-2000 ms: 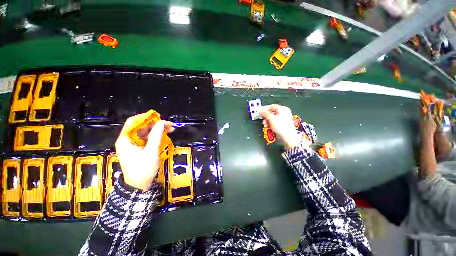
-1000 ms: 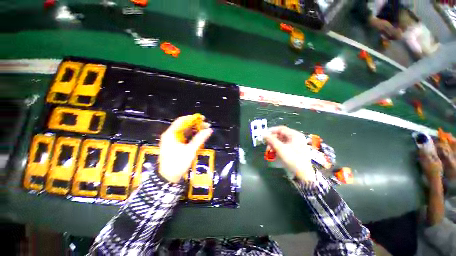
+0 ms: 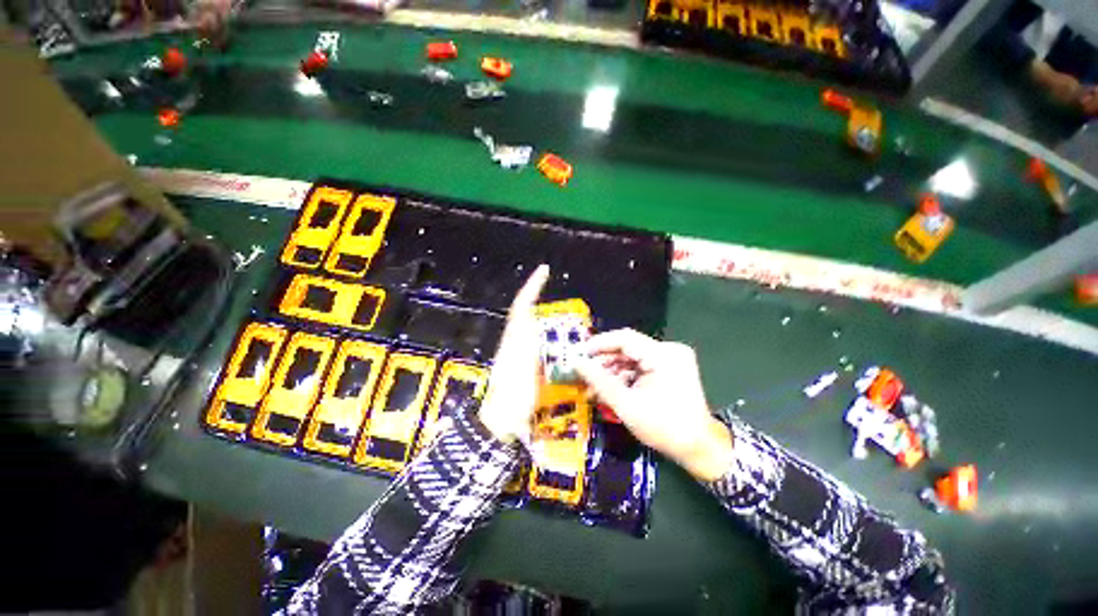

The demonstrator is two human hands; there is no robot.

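Note:
My left hand (image 3: 514,367) is over the right part of the black blister tray (image 3: 626,277), upright, holding a yellow-orange housing (image 3: 566,311) along its side. My right hand (image 3: 650,391) pinches a small white button piece with dark spots (image 3: 562,341) against the upper part of that housing. The fingers hide part of the contact. Other yellow-orange housings (image 3: 337,391) lie in rows in the tray, several in the front row, two upright at the back left and one sideways between. An orange-red piece shows partly behind my right fingers.
A pile of orange-red and white parts (image 3: 891,421) and an orange-red piece (image 3: 957,487) lie on the bench at right. Scattered parts lie on the green belt (image 3: 674,157). A black device with cable (image 3: 120,259) and a pale ring (image 3: 101,395) are left. Another tray (image 3: 771,60) is beyond the belt.
The view has shifted left, so the tray appears further right. My right hand has brought the white piece from beside the loose parts to the housing in my left hand.

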